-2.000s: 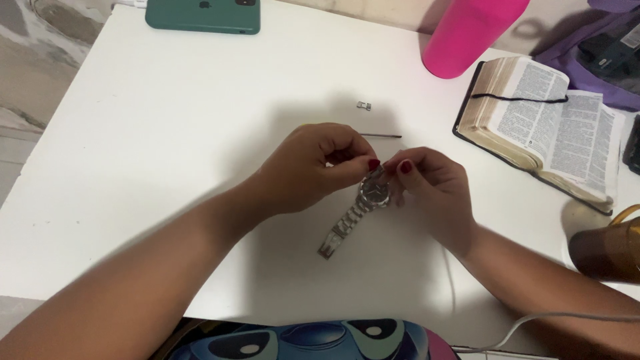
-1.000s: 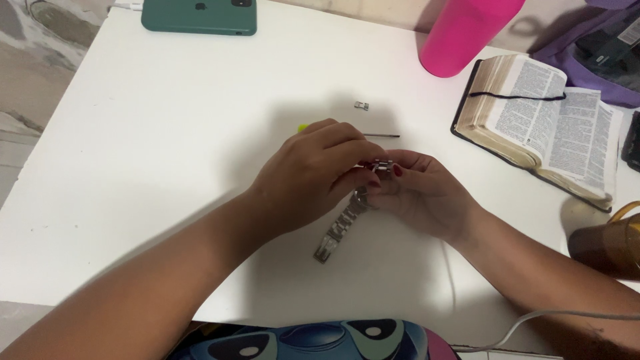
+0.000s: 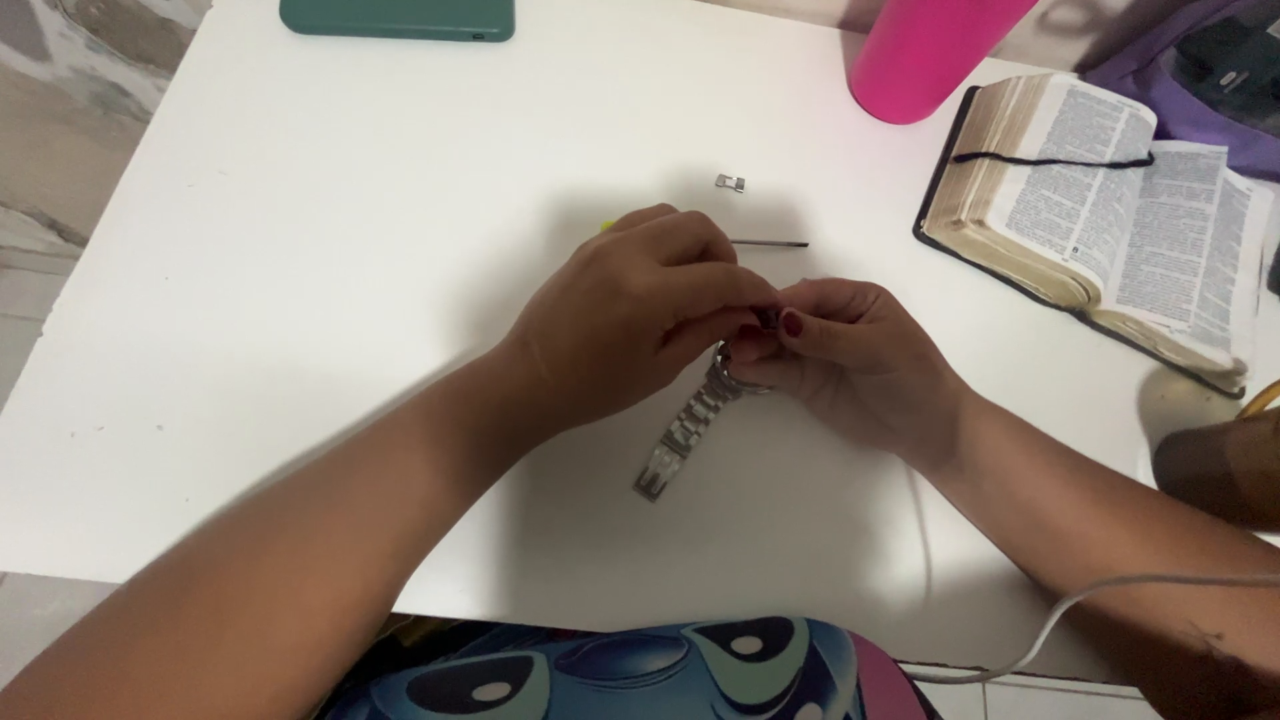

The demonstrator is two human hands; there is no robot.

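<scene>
A wristwatch with a silver metal link bracelet (image 3: 697, 412) hangs from my fingers at the middle of the head view, its loose clasp end pointing down and left. My right hand (image 3: 865, 365) grips it near the case, which the fingers mostly cover. Fingertips of my left hand (image 3: 630, 310) meet those of the right at the upper part of the bracelet. Behind the left hand lies a thin metal screwdriver shaft (image 3: 775, 243), with a bit of yellow handle showing on the other side. A detached metal bracelet link (image 3: 730, 183) lies beyond the shaft.
On the white table (image 3: 300, 200) a green phone (image 3: 397, 18) lies at the far left. A pink bottle (image 3: 930, 55) and an open book (image 3: 1090, 200) are at the right, by a purple bag (image 3: 1190, 60) and a brown mug (image 3: 1220, 465). A pale cable (image 3: 1060, 608) crosses my right forearm.
My left hand has turned its back to the view and come over the watch's upper end. The watch face showed two seconds ago and is now mostly covered by my fingers.
</scene>
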